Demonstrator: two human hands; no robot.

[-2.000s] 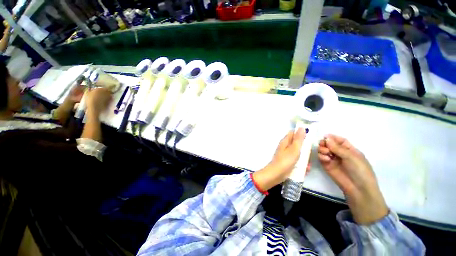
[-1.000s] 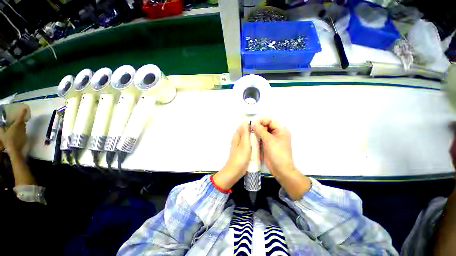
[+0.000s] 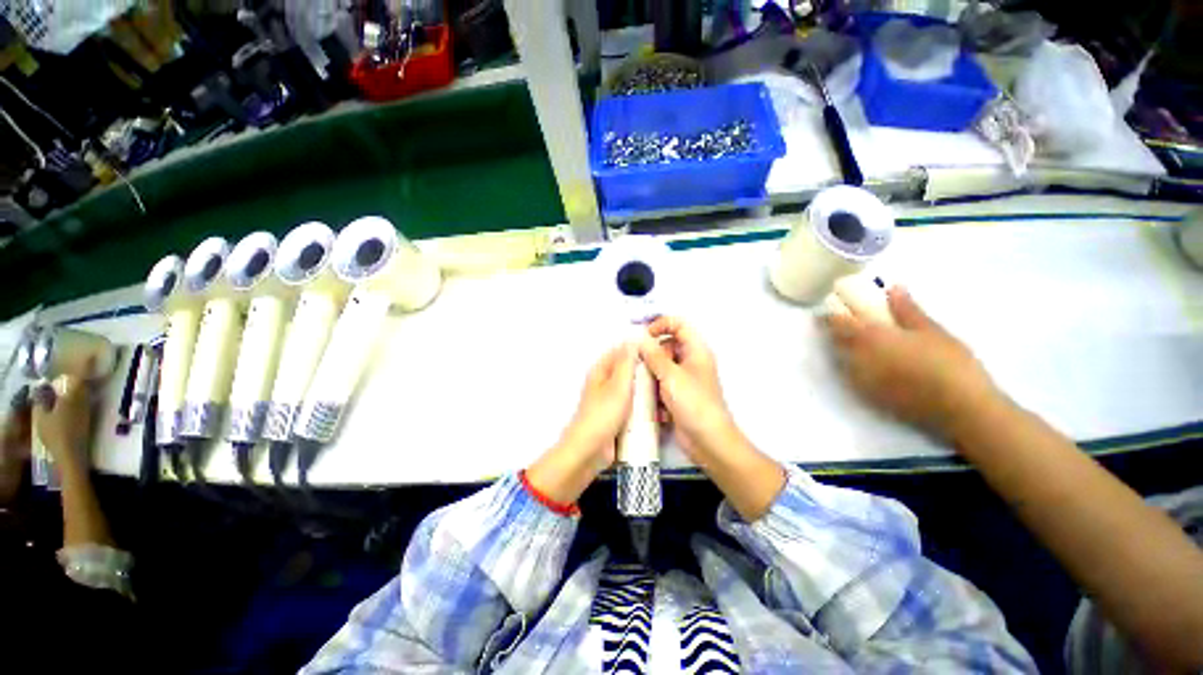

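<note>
A cream-white hair dryer stands out in front of me, its round head with a dark hole pointing up and its patterned silver-grey band nearest me. My left hand is wrapped round the left side of its handle. My right hand is at the right side of the handle, its fingertips meeting the left ones near the head. Whether a small part is between the fingertips is too small to tell.
Several hair dryers lie in a row at left. Another person's hand holds a dryer at right. Behind are a blue parts bin, a black-handled tool, a second blue bin and a red bin.
My right hand has come from beside the dryer to its handle, and stays there. Another person's arm has come in from the right with a dryer. The view has turned right.
</note>
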